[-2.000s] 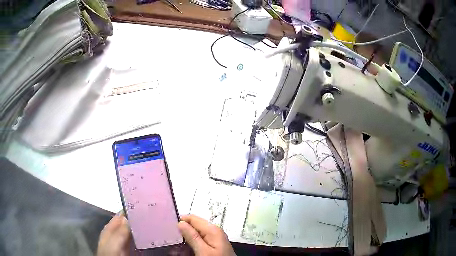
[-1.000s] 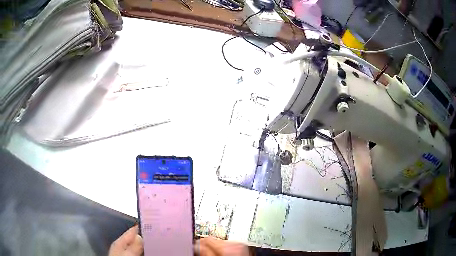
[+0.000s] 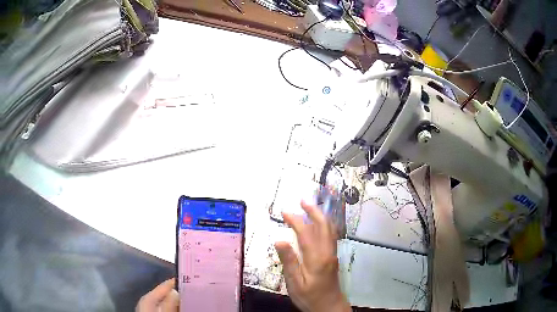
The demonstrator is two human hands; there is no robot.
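A tall smartphone (image 3: 211, 259) with a blue top bar and pinkish-white screen stands upright in view at the table's front edge, its lower end cut off by the picture's rim. My left hand (image 3: 160, 297) grips its lower left side; only some fingers show. My right hand (image 3: 310, 259) is off the phone, to its right, raised with fingers spread and empty, in front of the machine bed. Behind it is the white JUKI sewing machine (image 3: 464, 146).
A thick fabric bundle (image 3: 58, 52) lies at the left, with a flat pale panel (image 3: 110, 131) beside it. A beige strip (image 3: 444, 237) hangs by the machine head. Loose threads lie on the bed. At the back are a white box (image 3: 330, 31) and yellow tub (image 3: 433, 59).
My right hand has let go of the phone's right side and moved right and up with fingers spread. The phone sits lower and farther right in view. The view has shifted slightly.
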